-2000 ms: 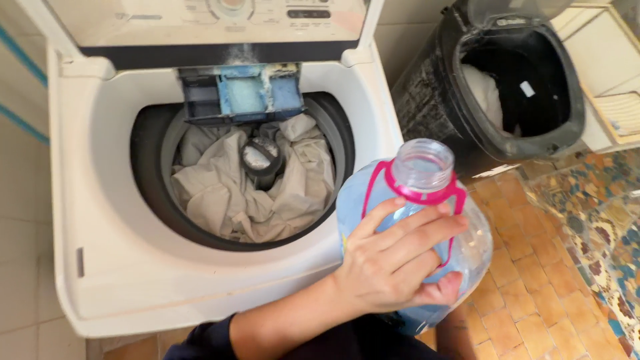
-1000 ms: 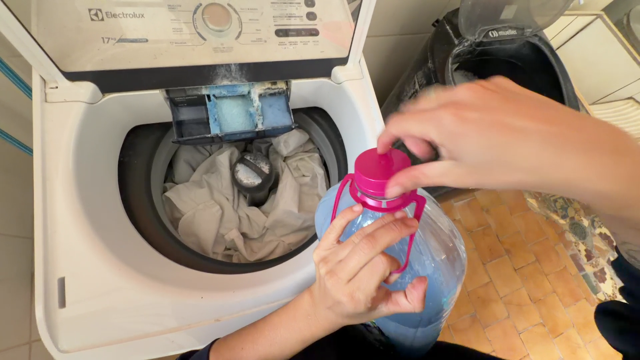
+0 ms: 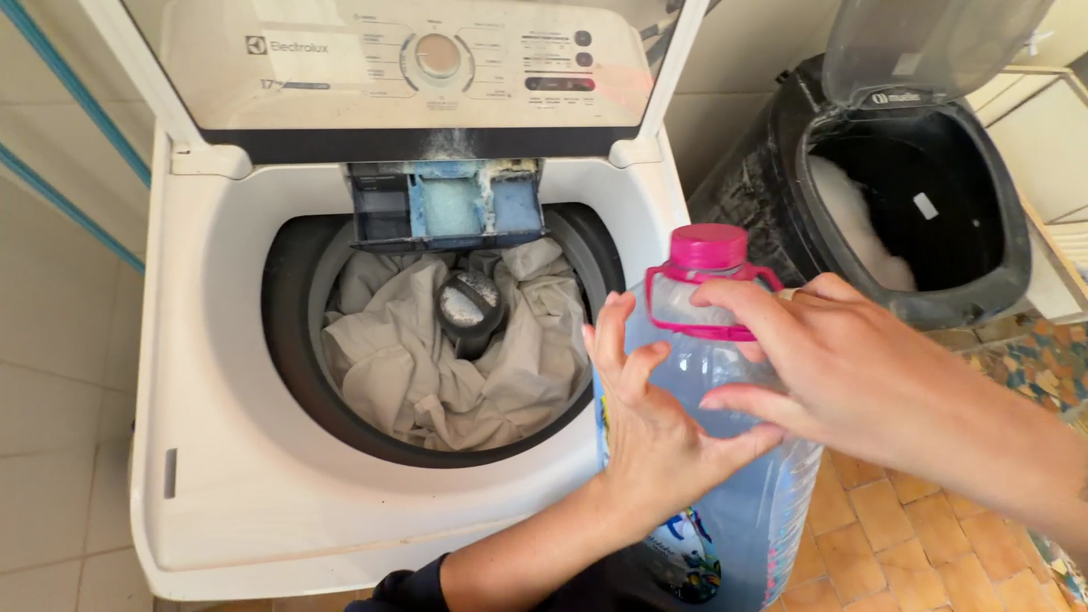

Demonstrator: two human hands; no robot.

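A large clear plastic bottle holding bluish liquid stands upright at the washer's right front, its pink screw cap on the neck. My left hand is at the bottle's left side, fingers spread and curved; whether it presses on the bottle is unclear. My right hand reaches from the right, its fingers at the pink carrying handle below the cap; its grip cannot be told. Pale fabric lies around the dark agitator in the open washer drum. The detergent drawer holds bluish-white powder.
The top-load washing machine has its lid raised. Behind it to the right stands an open black bin with whitish contents. Blue hoses run along the tiled wall at left. Orange floor tiles show at lower right.
Two seconds ago the bottle's neck was uncapped; the pink cap now sits on it. My right hand has come off the cap, down to the handle's level. My left hand's fingers have spread.
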